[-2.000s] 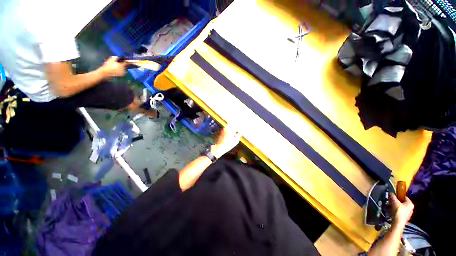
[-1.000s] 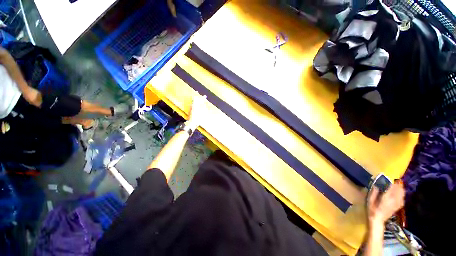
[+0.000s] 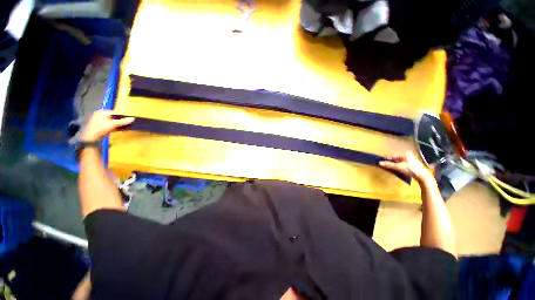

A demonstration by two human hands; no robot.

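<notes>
Two long dark waistband strips lie roughly parallel on the yellow-covered table (image 3: 193, 161). The nearer, narrower strip (image 3: 252, 138) has my left hand (image 3: 101, 128) at its left end and my right hand (image 3: 409, 166) near its right end. The fingers of both hands are on the strip, and my right hand's fingers pinch it. Whether my left fingers grip the end or only press it is unclear. The farther, wider strip (image 3: 276, 101) is untouched. The steam iron (image 3: 432, 139) rests at the table's right end, beside the farther strip's end, its orange-brown handle showing.
Dark cut pieces with grey-white patches (image 3: 375, 50) are heaped at the far right. A small pale looped object (image 3: 245, 8) lies at the far side. A blue crate (image 3: 44, 137) stands left. Yellow hoses (image 3: 507, 193) and a cardboard sheet (image 3: 469, 225) are at the right.
The view has turned, so the strips run nearly level. My right hand has let go of the iron and moved to the nearer strip. My left hand has moved to that strip's left end.
</notes>
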